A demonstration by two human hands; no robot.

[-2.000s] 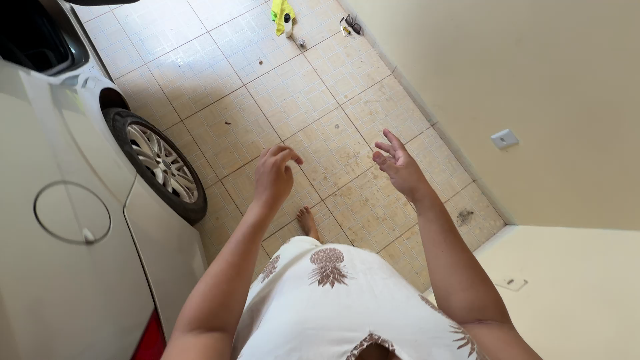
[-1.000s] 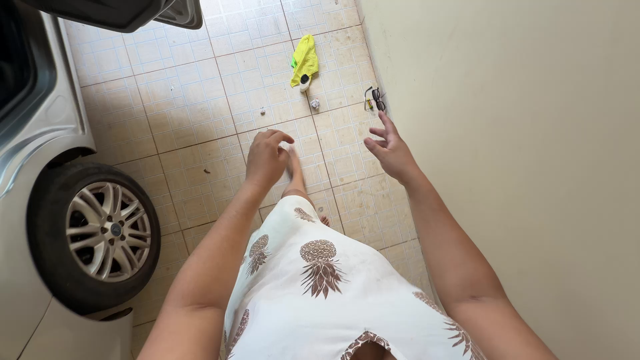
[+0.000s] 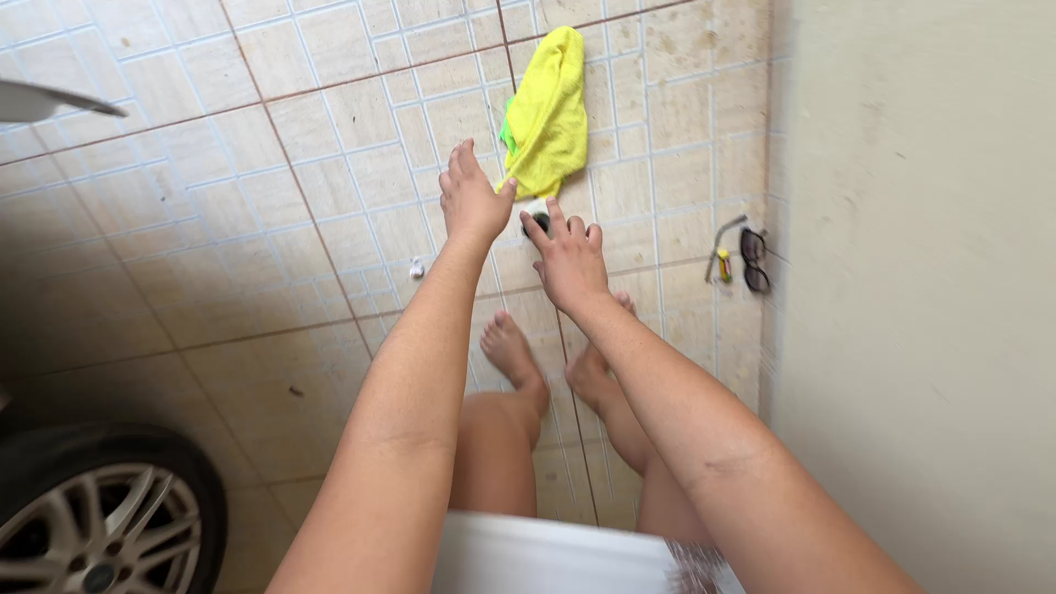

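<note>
A yellow cloth (image 3: 554, 111) lies on the tiled floor in front of me, with a bright green piece (image 3: 509, 128) showing at its left edge. My left hand (image 3: 476, 198) is over the floor at the cloth's lower left, fingers spread, its thumb at the cloth's corner; whether it touches cannot be told. Just below the cloth is a small dark and white object (image 3: 538, 221), partly hidden by my right hand (image 3: 572, 256). The fingers of that hand are apart and reach over the object, and no grip on it shows.
A car wheel (image 3: 115, 528) stands at the lower left. By the wall (image 3: 916, 247) on the right lie dark sunglasses (image 3: 754, 260), a small yellow and red item (image 3: 724, 266) and a thin grey strip (image 3: 718, 247). A small white scrap (image 3: 417, 268) lies left of my left forearm.
Both hands have moved forward and down to the yellow cloth and the dark and white object, and are closer together. The view has moved nearer to the floor.
</note>
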